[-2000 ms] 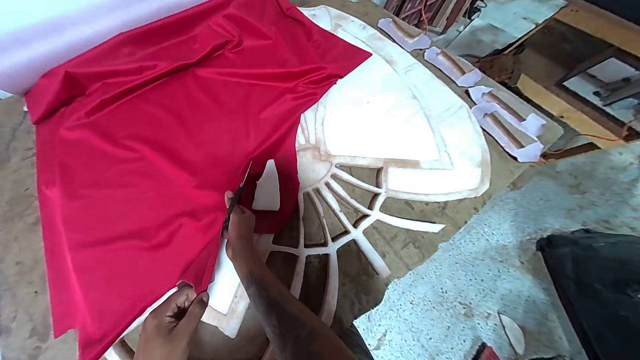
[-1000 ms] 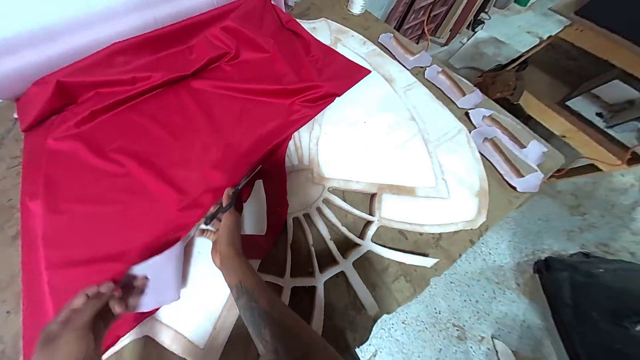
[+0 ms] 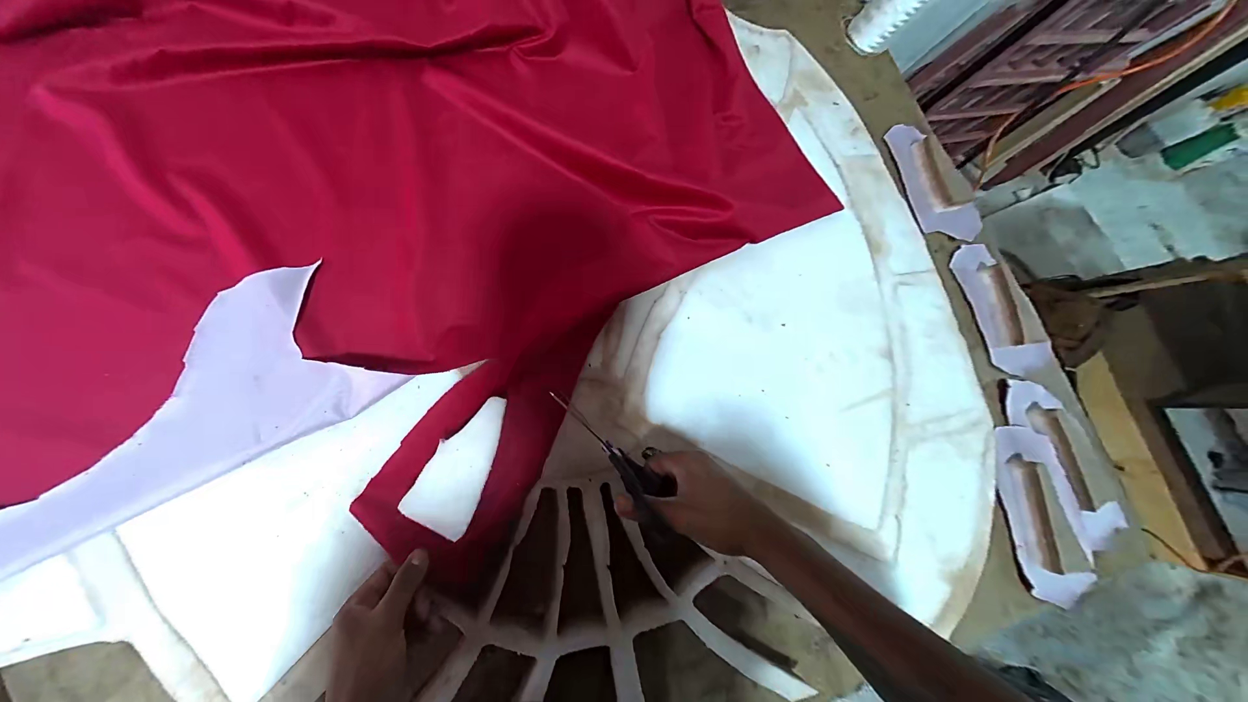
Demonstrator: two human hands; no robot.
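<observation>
Red fabric point(image 3: 409, 185) with a pale lilac backing point(image 3: 234, 419) covers the upper left of a large white rounded panel point(image 3: 780, 370). A narrow red strip with a cut-out opening runs down from the cloth, and my left hand point(image 3: 375, 624) pinches its lower end between thumb and fingers. To the right, my right hand point(image 3: 697, 502) holds black-handled scissors point(image 3: 639, 478) by the handles. Their blades point up and left, near the strip's right edge; the blades look closed or nearly so. Below the scissors, narrow white ribs point(image 3: 600, 556) fan out from the panel.
Several curved pieces with lilac fabric around them point(image 3: 994, 312) lie in a row along the panel's right side. A white spool point(image 3: 882, 21) is at the top. Dark red slatted pieces point(image 3: 1043, 78) and a wooden frame point(image 3: 1141, 468) are beyond the right edge.
My left hand has moved off the pale flap onto the red strip's lower end. The scissors, at the cloth's edge before, are now right of the strip. The view has moved closer.
</observation>
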